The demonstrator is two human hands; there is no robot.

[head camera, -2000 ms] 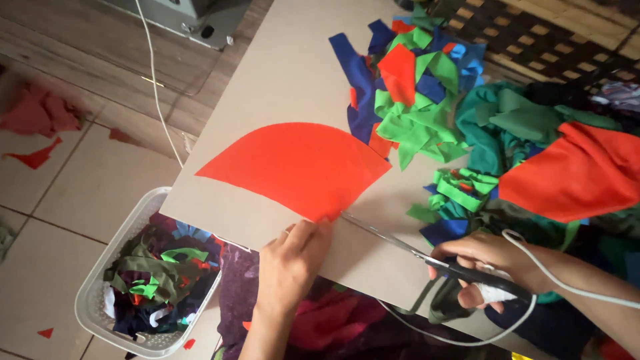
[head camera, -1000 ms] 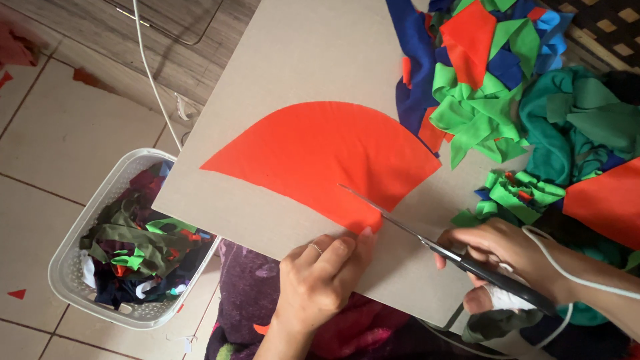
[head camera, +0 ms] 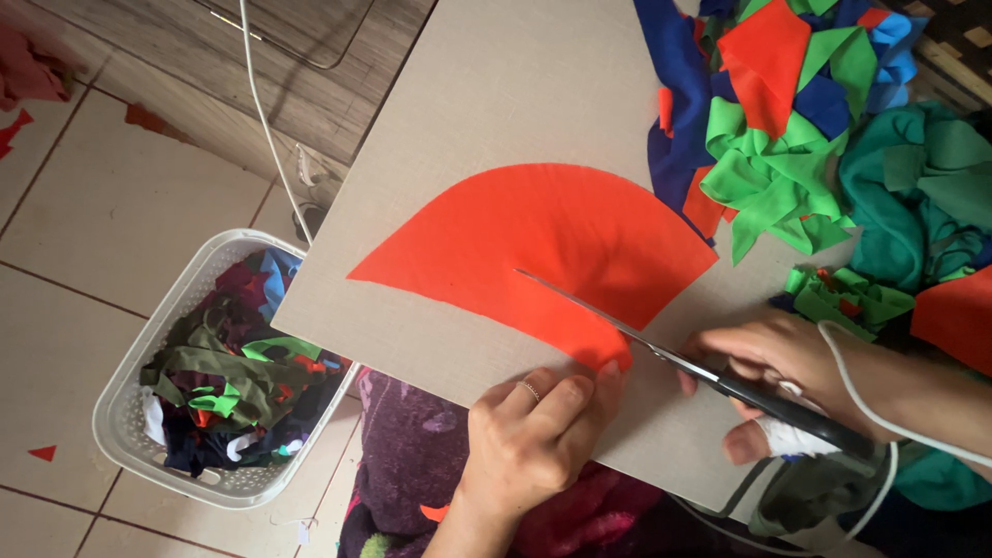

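An orange-red fabric piece with a curved upper edge lies flat on the light board. My left hand, a ring on one finger, pinches its lower edge, where the cloth is bunched. In my right hand are black-handled scissors, their blades lying over the fabric with the tip pointing left. The blades look closed or nearly so. White wrapping covers part of a finger on that hand. A white cord runs across the right wrist.
Green, blue and orange fabric scraps are heaped at the upper right, beside teal cloth. A white plastic basket of scraps stands on the tiled floor at left. Another white cord hangs past the board's left edge. Purple patterned cloth lies below.
The left hand has moved right along the fabric's lower edge. The scissor blades, which were at the lower edge two seconds ago, now reach over the cloth. The view has shifted.
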